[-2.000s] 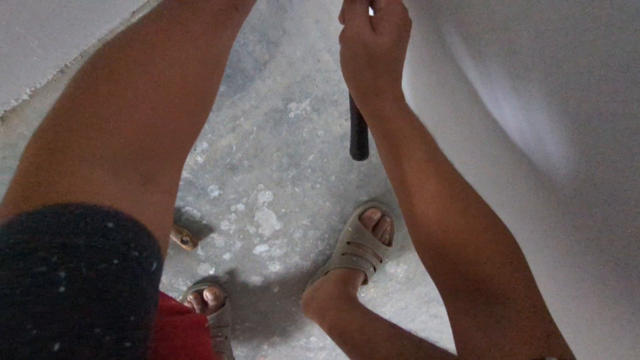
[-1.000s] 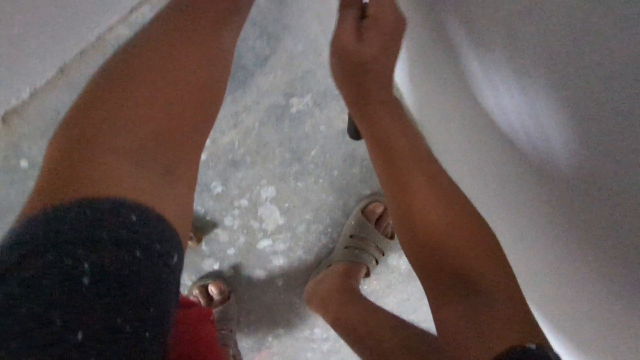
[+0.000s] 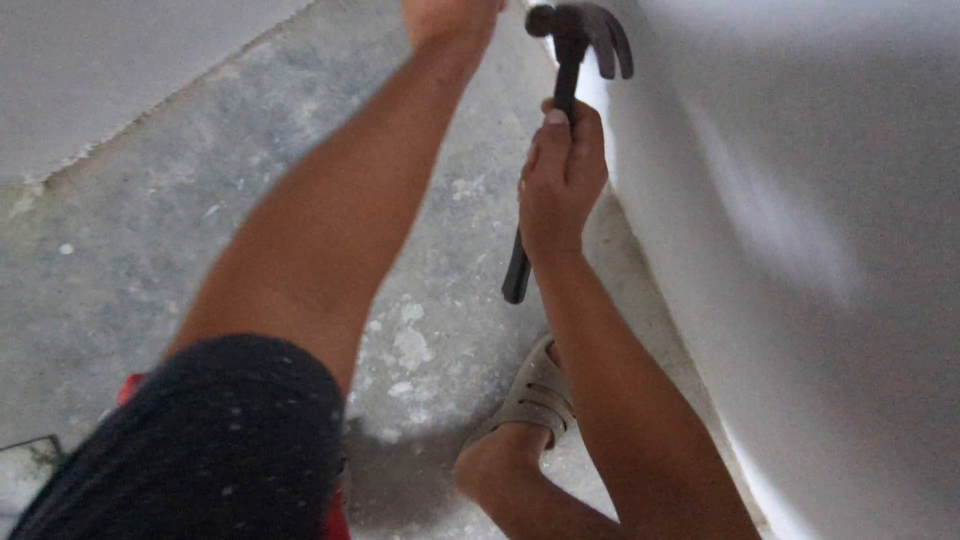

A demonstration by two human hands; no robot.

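Observation:
A dark claw hammer (image 3: 568,71) is gripped around the upper part of its handle by my right hand (image 3: 564,176). Its head points up at the top of the view, with the curved claw to the right and the round face to the left. The handle's end sticks out below my fist. My left hand (image 3: 452,19) is at the top edge, left of the hammer head; its fingers are cut off by the frame, so what it holds or touches is hidden.
A white wall (image 3: 810,262) rises close on the right. Another pale wall (image 3: 135,67) stands at the upper left. Below lies a paint-spotted concrete floor (image 3: 247,142), with my sandalled foot (image 3: 525,405) on it. A thin dark object (image 3: 30,442) lies at the lower left.
My right hand and the hammer sit lower in the view, so the hammer head now shows. Part of my left hand has come into view at the top. The view has shifted.

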